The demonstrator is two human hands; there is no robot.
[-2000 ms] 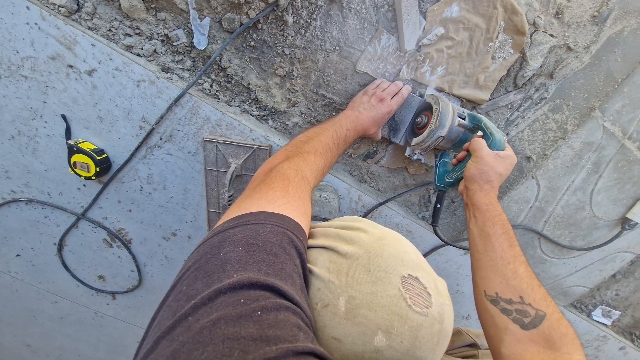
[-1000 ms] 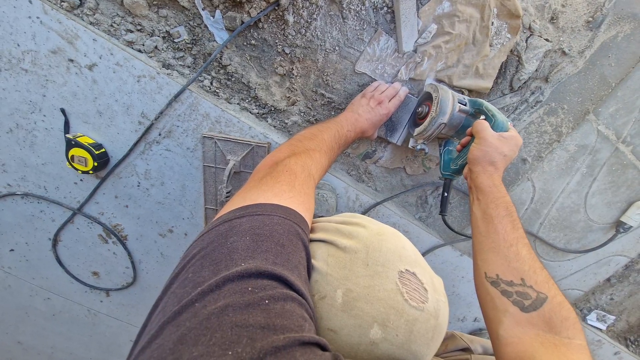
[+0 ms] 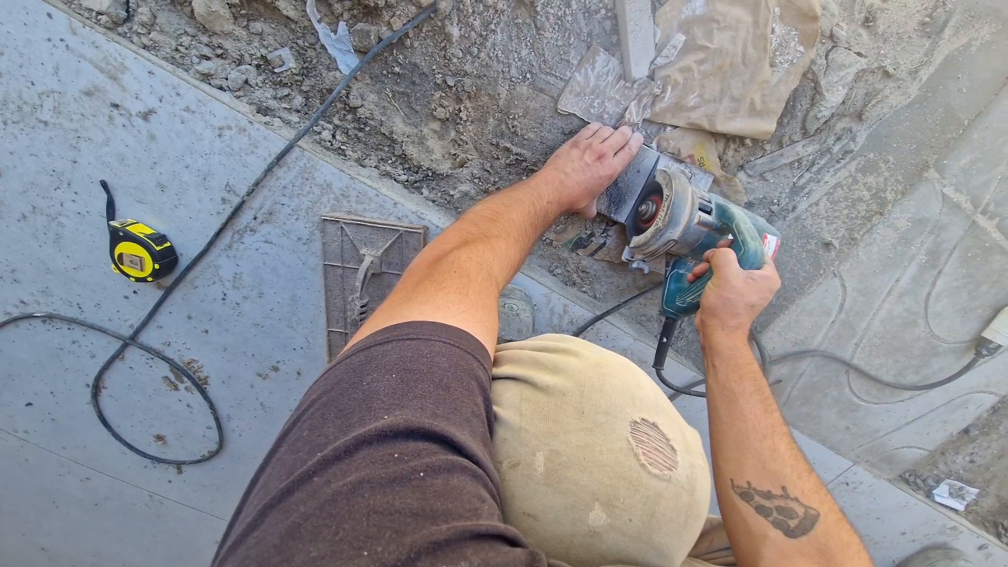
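Observation:
My right hand (image 3: 732,287) grips the teal rear handle of a corded power saw (image 3: 693,224) with a round metal blade guard. Its disc side rests at the edge of a dark grey slab piece (image 3: 628,183), which lies on the rubble. Flat on the left part of that piece, my left hand (image 3: 594,164) presses with its fingers close together, left of the saw. The cutting edge is hidden under the guard.
A yellow and black tape measure (image 3: 140,250) and a looped black cable (image 3: 220,228) lie on the grey paving (image 3: 71,378). A ribbed plastic float (image 3: 370,272) is beside my left forearm. Torn brown paper (image 3: 732,63) and a narrow stone strip (image 3: 636,35) lie beyond the saw.
The saw in my right hand has tilted and shifted slightly to the right along the slab piece. My left hand has stayed on the piece.

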